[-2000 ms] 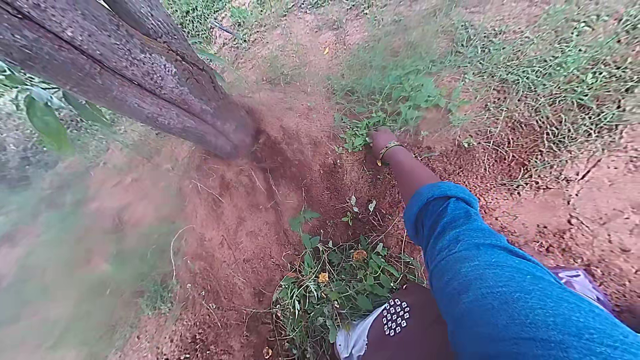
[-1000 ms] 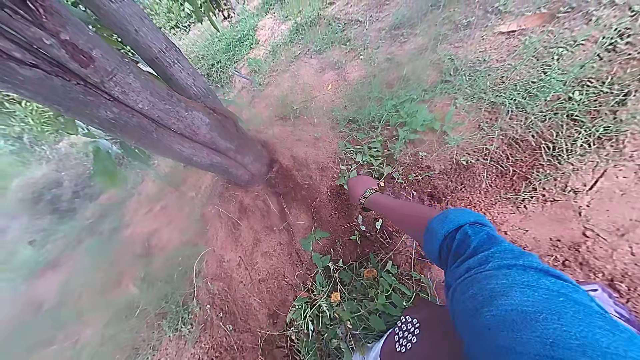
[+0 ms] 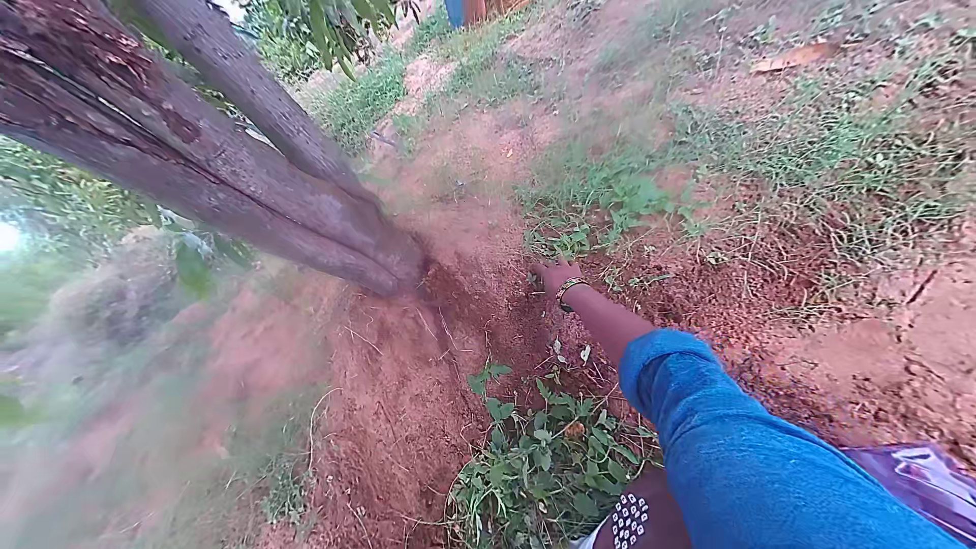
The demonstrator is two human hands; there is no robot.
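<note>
My right hand, with a patterned bangle at the wrist and a rolled blue denim sleeve, reaches down to the red soil. Its fingers are at the lower edge of a patch of small green weeds; whether they grip a stem is too small to tell. Below the hand lies a leafy heap of green plants with an orange flower or leaf in it, beside a dark cloth with white marks. My left hand is out of view.
A tree trunk with split, rough bark leans from the upper left into the soil. Grass grows at the right. A brown dry piece lies at the upper right, and shiny purple material is at the lower right.
The view has tilted up, showing more of the trunk and background. My right hand stays low by the weed patch, and its fingers look more spread than before.
</note>
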